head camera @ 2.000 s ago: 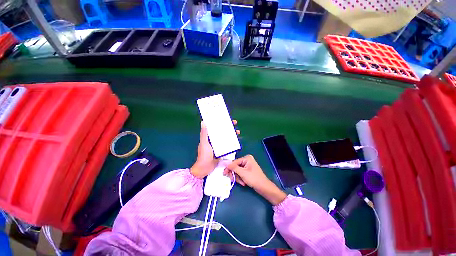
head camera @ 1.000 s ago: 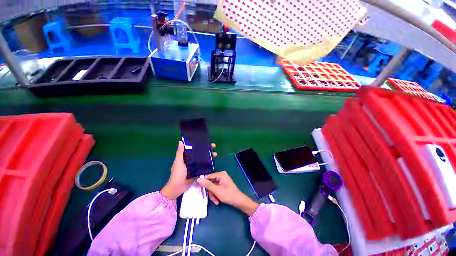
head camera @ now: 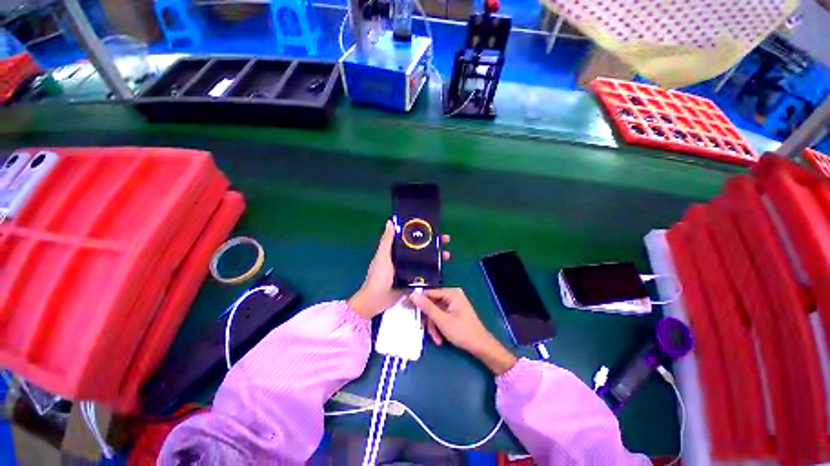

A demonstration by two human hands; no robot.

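Note:
My left hand (head camera: 375,278) holds the black test phone (head camera: 417,223) upright in front of me; its screen shows a glowing yellow charging ring. My left hand also supports the white power bank (head camera: 399,329) just below the phone; the grip on it is partly hidden. My right hand (head camera: 450,319) pinches a small white connector (head camera: 418,296) at the phone's lower end. White leads (head camera: 379,410) run down from the power bank's near end to the picture's bottom edge.
Stacked red blister trays stand left (head camera: 100,264) and right (head camera: 728,337). Right of my hands lie a second phone (head camera: 517,298), a phone on a power bank (head camera: 602,284) and a purple-headed device (head camera: 673,337). A tape roll (head camera: 258,266) and black power strip (head camera: 223,341) lie left.
The phone's screen went from white to dark and now shows a yellow charging ring. Both hands stay at the phone's lower end. The camera view shifted and came back.

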